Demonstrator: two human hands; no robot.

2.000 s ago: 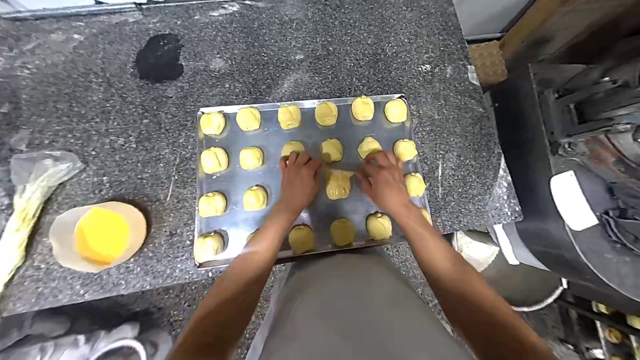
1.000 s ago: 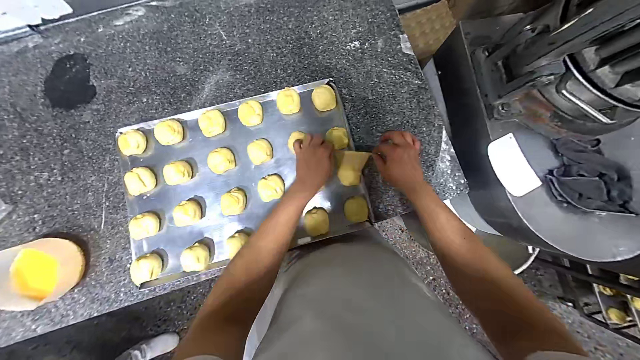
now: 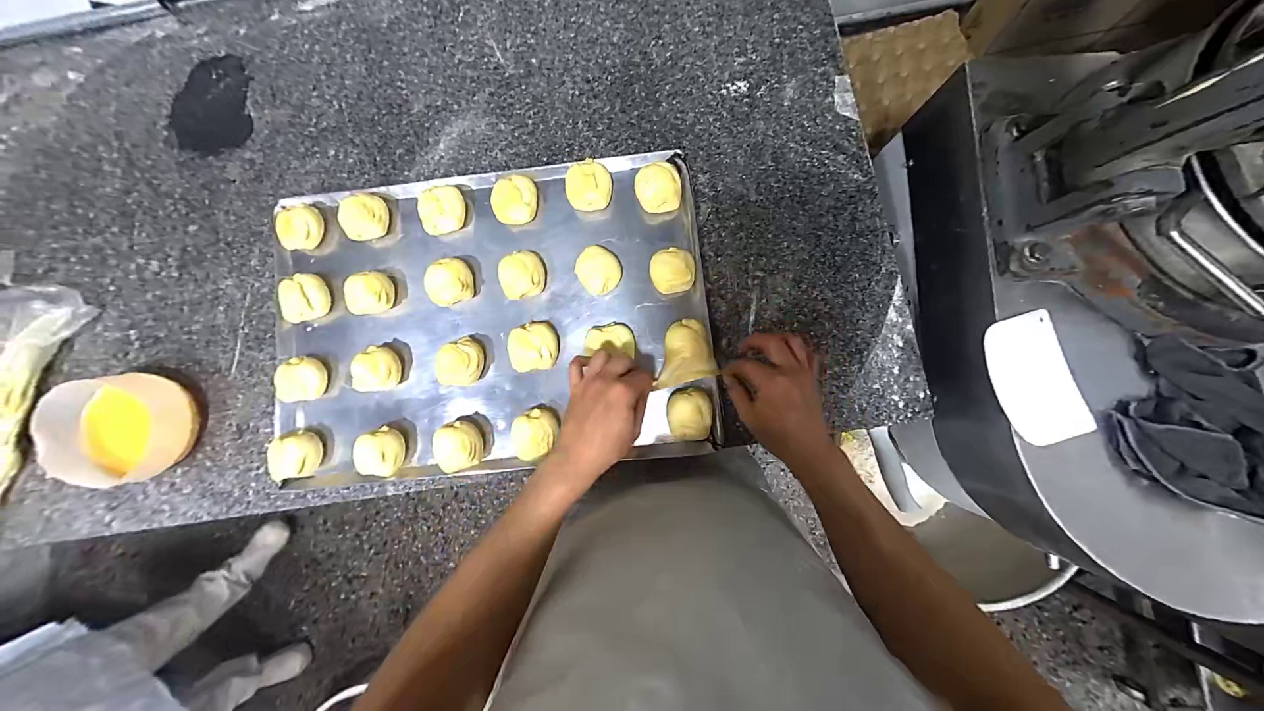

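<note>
A metal baking tray [image 3: 415, 316] bears rows of yellow dough pieces on a speckled stone counter. Near the tray's right edge, a dough piece [image 3: 686, 351] has a thin flap stretched out from its lower side. My left hand [image 3: 607, 400] pinches the left corner of that flap, close beside another dough piece [image 3: 609, 339]. Just past the tray's right rim, my right hand [image 3: 778, 387] pinches the flap's right corner. One more dough piece [image 3: 689, 413] lies directly below the stretched flap.
A bowl with yellow liquid [image 3: 116, 430] and a plastic bag [image 3: 39, 331] are on the counter's left. At right stands a machine with a white scraper [image 3: 1039, 377] and dark cloth [image 3: 1185, 425]. Below left, a person's legs [image 3: 197, 612] show; a bucket [image 3: 987, 553] is under the machine.
Both hands have moved from the middle of the tray two seconds ago to its right edge. The flap between them is now drawn downward over the dough. The view has shifted.
</note>
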